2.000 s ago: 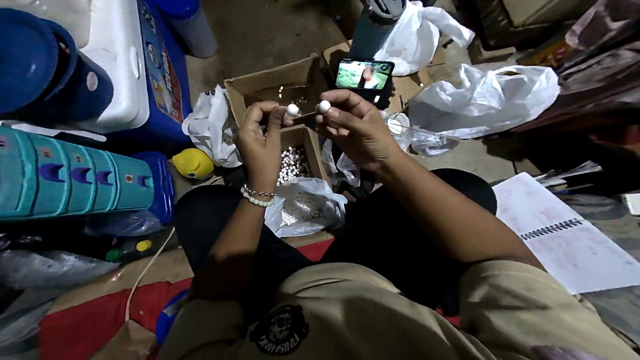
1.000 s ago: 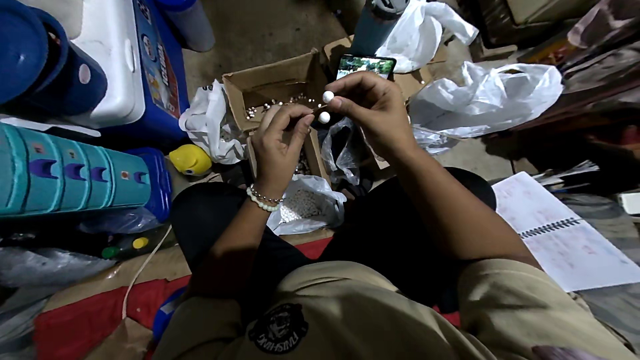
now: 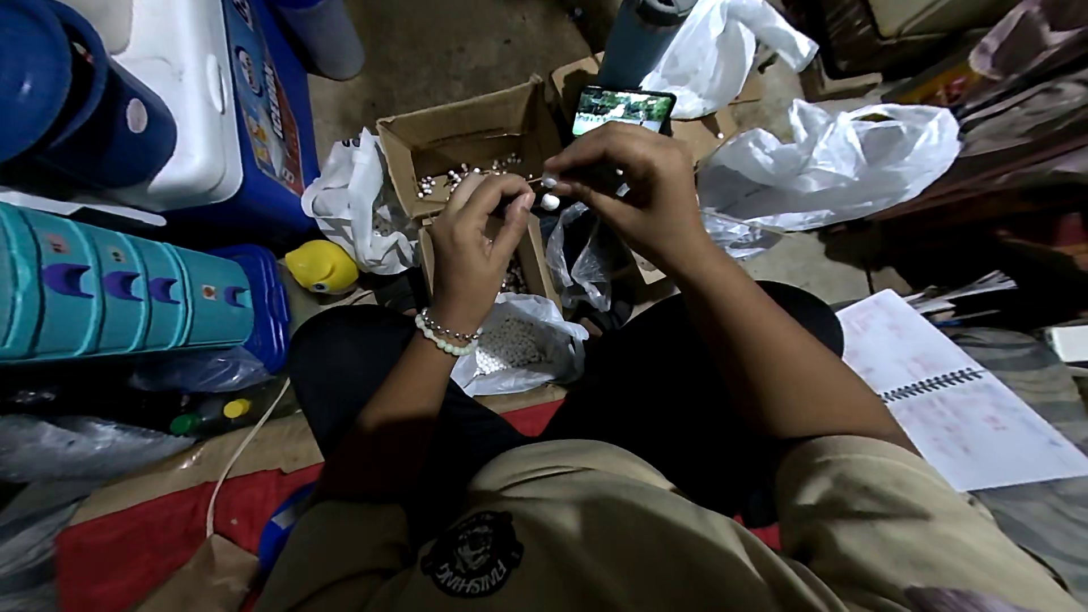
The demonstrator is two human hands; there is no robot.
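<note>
My right hand (image 3: 642, 187) pinches a small white ball (image 3: 549, 181) between thumb and fingertips. A second white ball (image 3: 550, 202) hangs just below it, close to the fingertips. My left hand (image 3: 480, 234), with bead bracelets (image 3: 448, 333) at its wrist, is left of the balls with thumb and forefinger brought together; whatever thin thing lies between them is too small to tell. Beneath and behind the hands, an open cardboard box (image 3: 467, 123) holds small white and dark pieces. A smaller cardboard box (image 3: 540, 259) is partly hidden by my left hand. White beads (image 3: 510, 344) fill a plastic bag near my lap.
A lit phone (image 3: 623, 110) leans beside a dark tumbler (image 3: 642, 42). Plastic bags (image 3: 837, 166) lie at right, above a spiral notebook (image 3: 960, 391). On the left are a teal drawer unit (image 3: 127, 289), a blue and white cooler (image 3: 191, 110) and a yellow toy (image 3: 322, 266).
Both hands held a white ball apart two seconds ago. The balls have since come together at my right fingertips, and my left hand has moved slightly away from them.
</note>
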